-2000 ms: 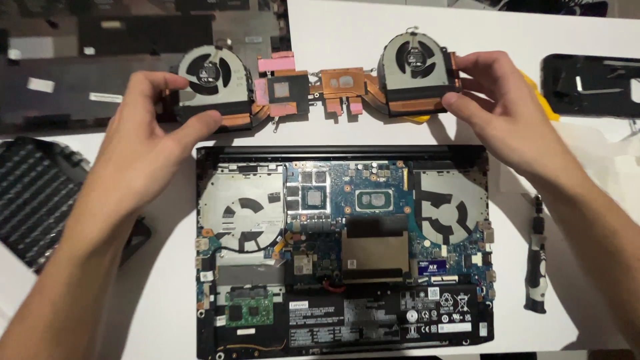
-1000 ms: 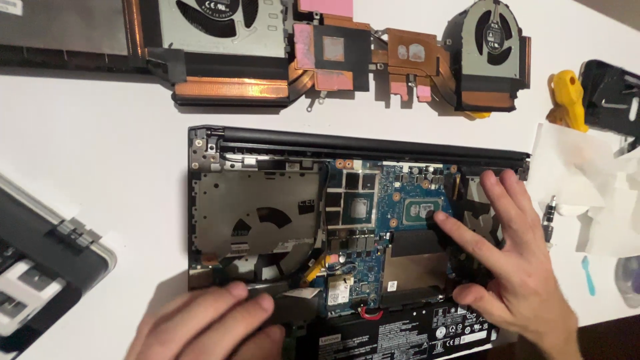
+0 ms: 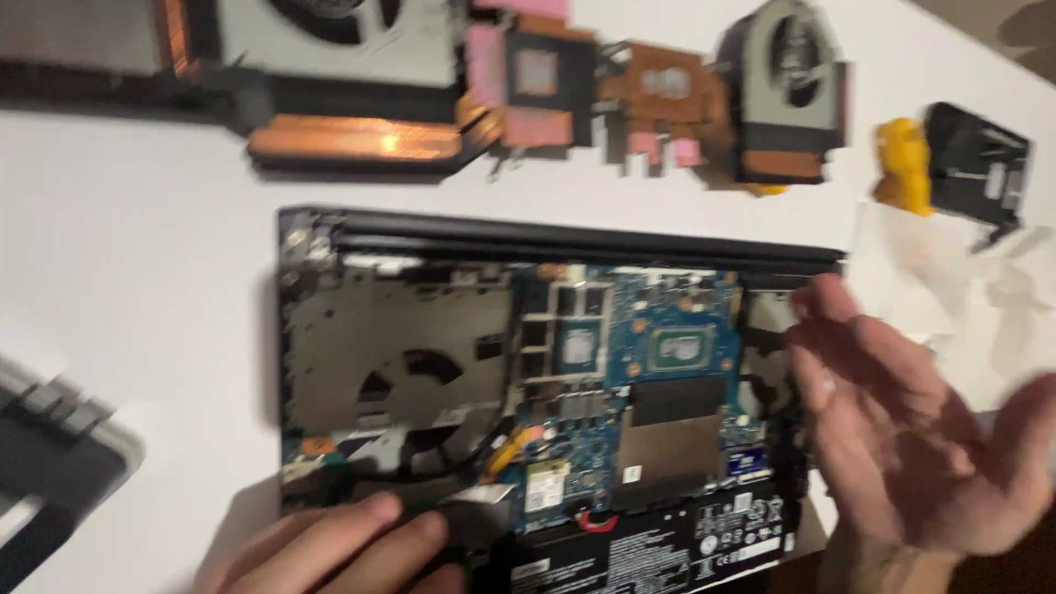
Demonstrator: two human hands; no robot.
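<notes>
An open laptop base [image 3: 396, 346] lies with its motherboard [image 3: 594, 445] exposed. Its processor die [image 3: 681, 348] and a second chip [image 3: 579, 345] show grey residue. Along the lower edge is the black battery [image 3: 643, 553]. My left hand [image 3: 338, 549] rests with fingers apart over the lower left of the base, holding nothing. My right hand [image 3: 899, 429] is raised at the base's right side, palm visible, fingers spread and empty. Above the laptop, the copper heatsink assembly [image 3: 355, 139] lies with its left fan [image 3: 330, 49] and right fan [image 3: 784, 91].
A yellow object [image 3: 902, 165] and a black device part [image 3: 978, 165] are at the upper right. White tissue or paper [image 3: 949, 297] lies right of the laptop. A dark and silver device [image 3: 58, 470] is at the left edge.
Two seconds ago both hands held the heatsink assembly above the laptop; it now lies released on the table. My right hand has lifted from the processor since one second ago. The view has moved closer.
</notes>
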